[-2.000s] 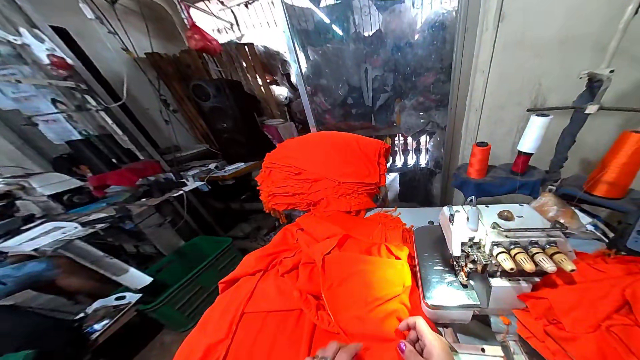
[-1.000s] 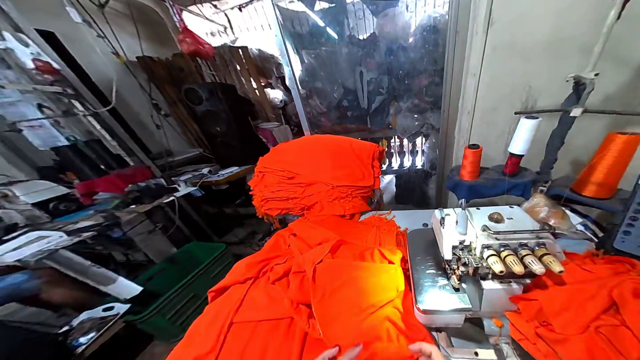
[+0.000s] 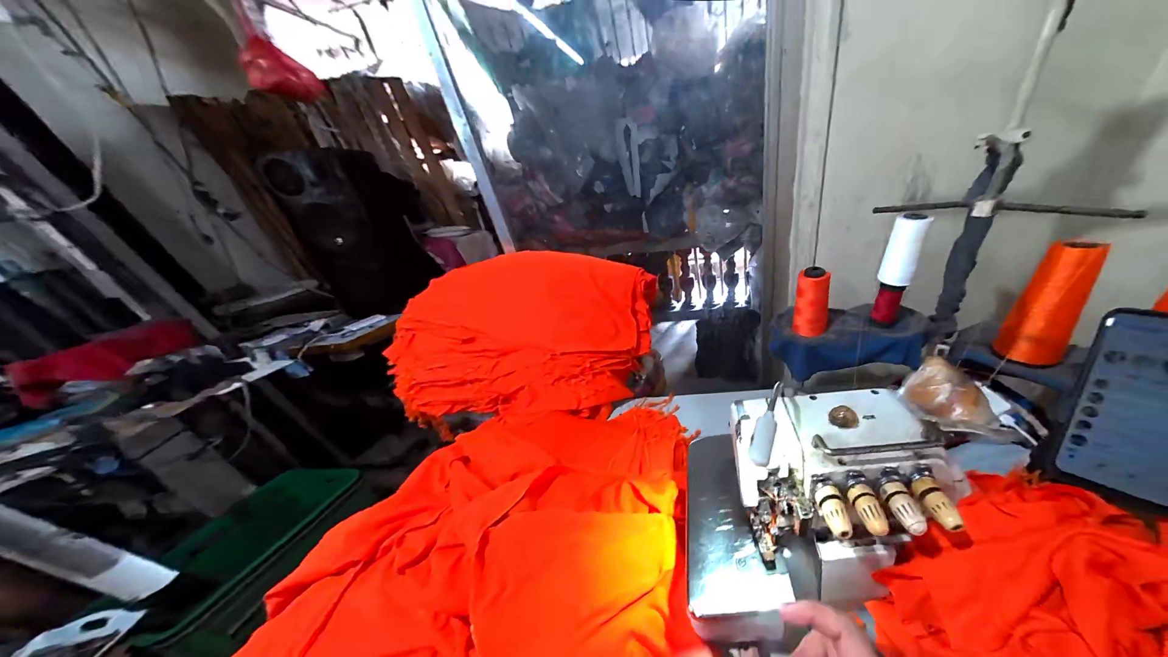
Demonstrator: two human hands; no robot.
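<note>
An overlock sewing machine (image 3: 849,438) stands right of centre, with a shiny metal plate (image 3: 737,529) on its left side. At the bottom edge my right hand (image 3: 826,630) is beside the front corner of that plate, partly cut off by the frame; whether it holds anything is hidden. Orange fabric pieces (image 3: 566,566) lie spread left of the machine, and behind them rises a folded stack of orange fabric (image 3: 529,319). More orange cloth (image 3: 1031,566) is heaped to the machine's right. My left hand cannot be made out.
Behind the machine are an orange thread spool (image 3: 810,303), a white thread cone (image 3: 904,251) and a large orange thread cone (image 3: 1049,306). A dark-framed screen (image 3: 1118,411) stands at the right edge. A green plastic crate (image 3: 255,547) sits low on the left, near a cluttered table.
My right hand has moved right, from the edge of the spread orange fabric to the front of the machine's plate. My left hand, earlier on the fabric, has dropped out of sight.
</note>
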